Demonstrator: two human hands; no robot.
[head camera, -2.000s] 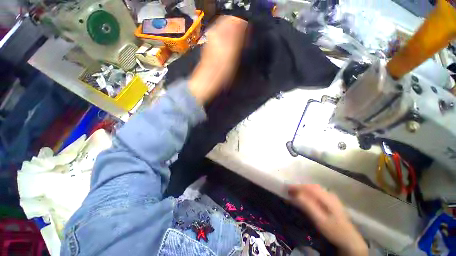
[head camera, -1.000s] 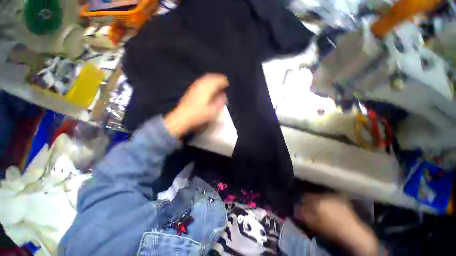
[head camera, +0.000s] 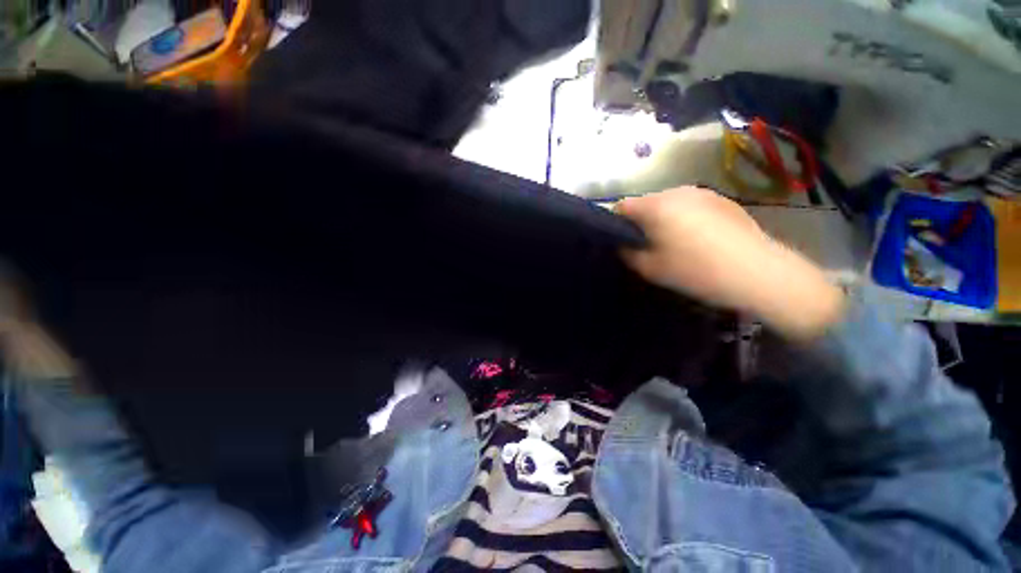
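Note:
The black fabric garment (head camera: 302, 246) is stretched wide across the front of the view, over the table's front edge and the wearer's lap. My right hand (head camera: 717, 252) grips its upper right edge, just in front of the machine bed. My left hand (head camera: 34, 336) is blurred at the far left edge, beside the cloth; its fingers are not clear, so its hold cannot be told. More black cloth (head camera: 414, 67) lies behind on the table. The sewing machine head (head camera: 784, 56) stands at the upper right, with nothing seen under its foot.
Scissors with yellow and red handles (head camera: 773, 157) lie right of the needle area. A blue tray (head camera: 935, 249) with small bits is at the right table edge. An orange basket (head camera: 213, 62) is at the upper left. White cloth (head camera: 56, 509) shows at the lower left.
The cloth has been lifted and spread wide to the left. My left hand has moved to the far left edge; my right hand has risen from the lap to the table's front edge with the cloth.

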